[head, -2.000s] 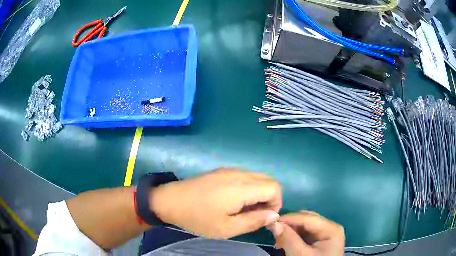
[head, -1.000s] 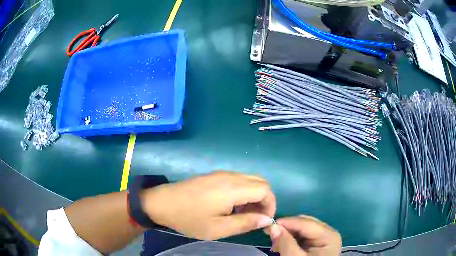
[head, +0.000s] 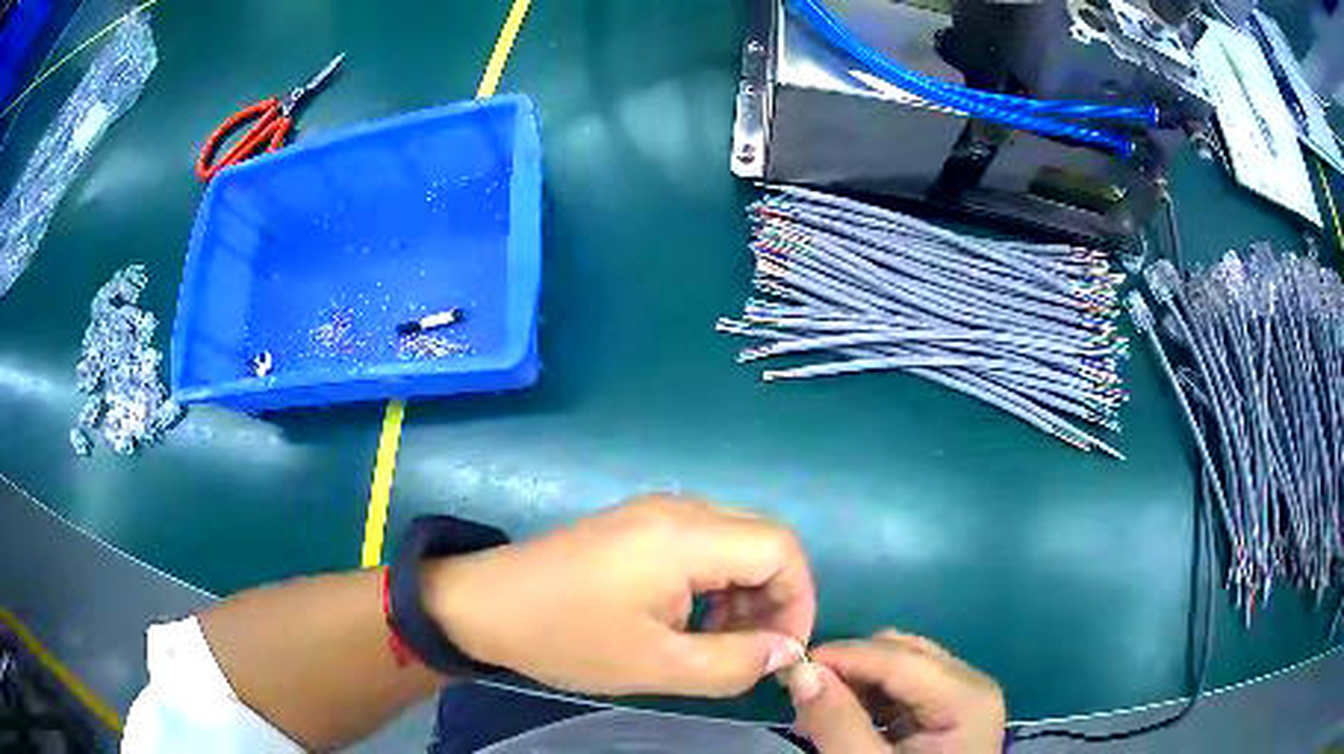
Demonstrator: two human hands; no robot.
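Observation:
My left hand (head: 634, 597), with a black wristband, is at the bench's front edge, thumb and fingertips pinched together. My right hand (head: 902, 692) meets it from the right, its lower part cut off by the picture's edge. The fingertips of both hands nearly touch around a tiny light strand, cable cores (head: 803, 659). The rest of that cable is hidden by the fingers. A loose pile of grey cables (head: 929, 309) with bare coloured ends lies beyond my hands.
A blue bin (head: 354, 386) holds wire offcuts and a black-and-white cylinder (head: 431, 321). Orange-handled pliers (head: 266, 133) lie behind it, clear plugs (head: 121, 361) left. A metal machine (head: 884, 133) stands behind the pile; a bristling cable bundle (head: 1275, 427) lies far right.
The view has shifted slightly, so the bin and cables sit further left than two seconds ago. Both hands stay together at the fingertips, with small finger movements.

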